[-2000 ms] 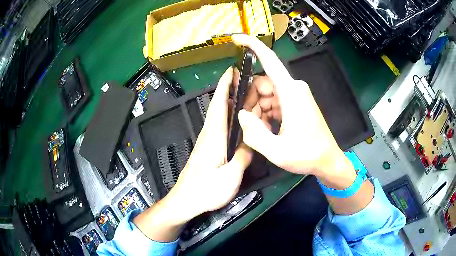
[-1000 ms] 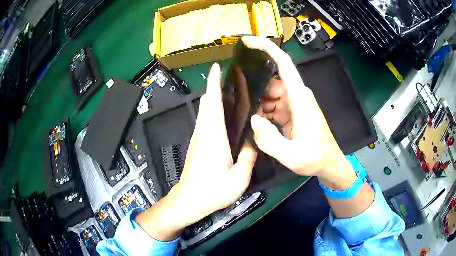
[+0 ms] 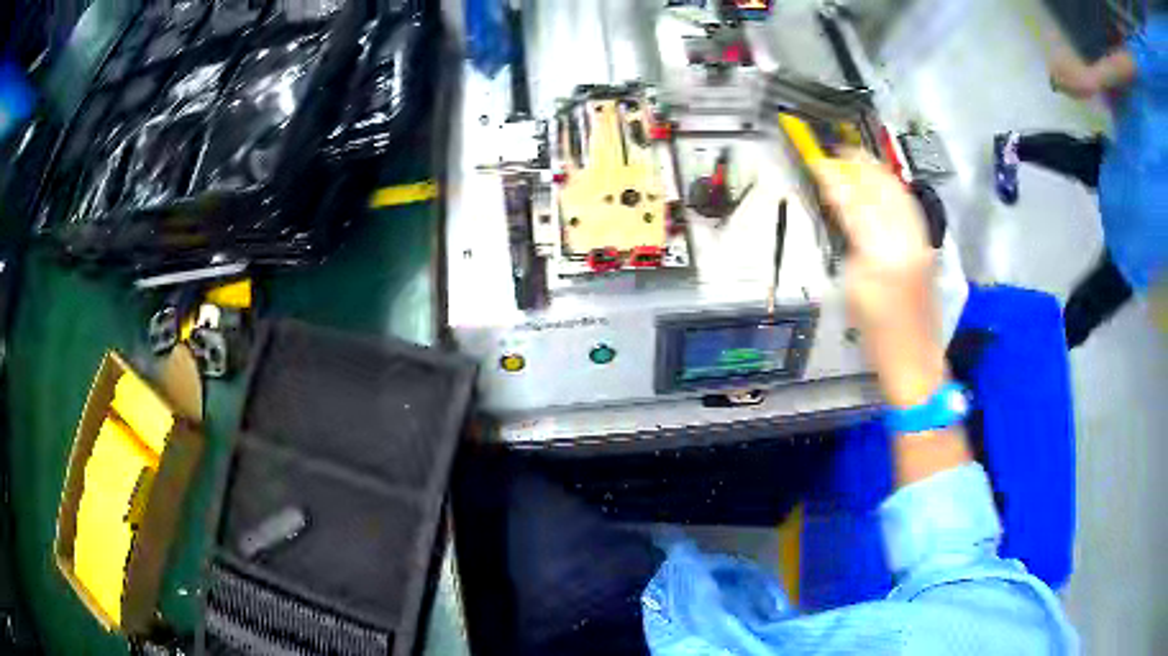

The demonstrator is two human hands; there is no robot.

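Note:
My right hand (image 3: 871,218) is blurred and reaches over the right side of a white press machine (image 3: 551,372). Its fingertips are at a narrow yellow piece (image 3: 803,139) beside a dark, flat part at the right fixture. Blur hides whether the fingers grip it. A blue wristband (image 3: 929,410) is on my right wrist. A second fixture nest (image 3: 615,180), with a tan plate and red clamps, stands left of the hand with no hand on it. My left hand is not in view.
A small lit screen (image 3: 737,351) is on the machine's front. A black parts tray (image 3: 340,410), a cardboard box (image 3: 167,500) with yellow-edged pieces and glossy black stacked trays (image 3: 243,115) are at left. A blue bin-like object (image 3: 1025,449) and another person's sleeve (image 3: 1140,154) are at right.
The view has turned right, from the mat to the machine. My right hand has moved to the right fixture. My left hand has left view, and the dark phone is no longer between both hands.

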